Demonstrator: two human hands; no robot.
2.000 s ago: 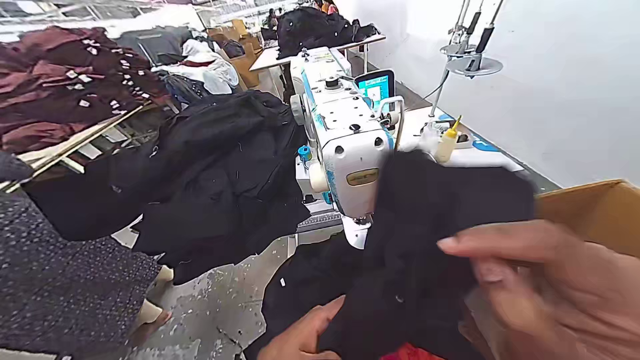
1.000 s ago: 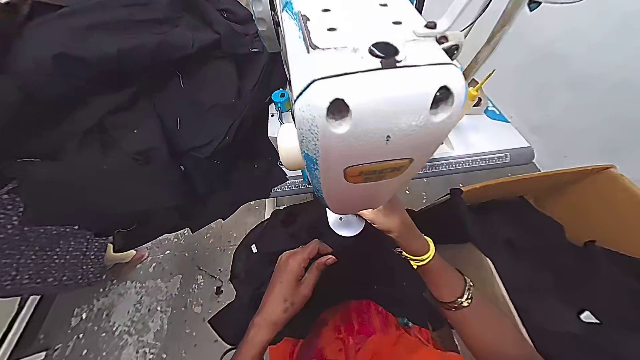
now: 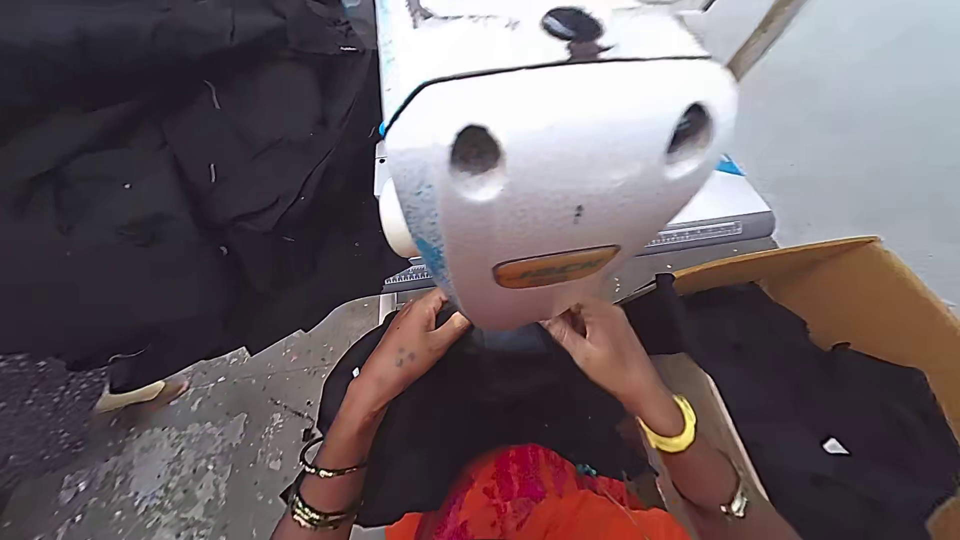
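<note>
The white head of a Jack sewing machine (image 3: 555,187) fills the upper middle and hides its needle area. Black fabric (image 3: 495,420) lies below it and over my lap. My left hand (image 3: 409,349) is at the lower left side of the machine head, its thumb and forefinger pinched on the black fabric. On the other side, my right hand (image 3: 604,345) pinches the fabric close under the head's lower edge. Both sets of fingertips are partly hidden by the head.
A cardboard box (image 3: 847,292) holding black cloth pieces (image 3: 817,427) stands at the right. A large heap of black garments (image 3: 172,187) is at the left. Beside it, a person's foot (image 3: 142,395) rests on the worn floor (image 3: 195,457). A pale wall (image 3: 877,127) rises at the right.
The black fabric that was held up two seconds ago now lies low under the machine head. My left hand has moved up to the head's left side. The view has come much closer to the machine.
</note>
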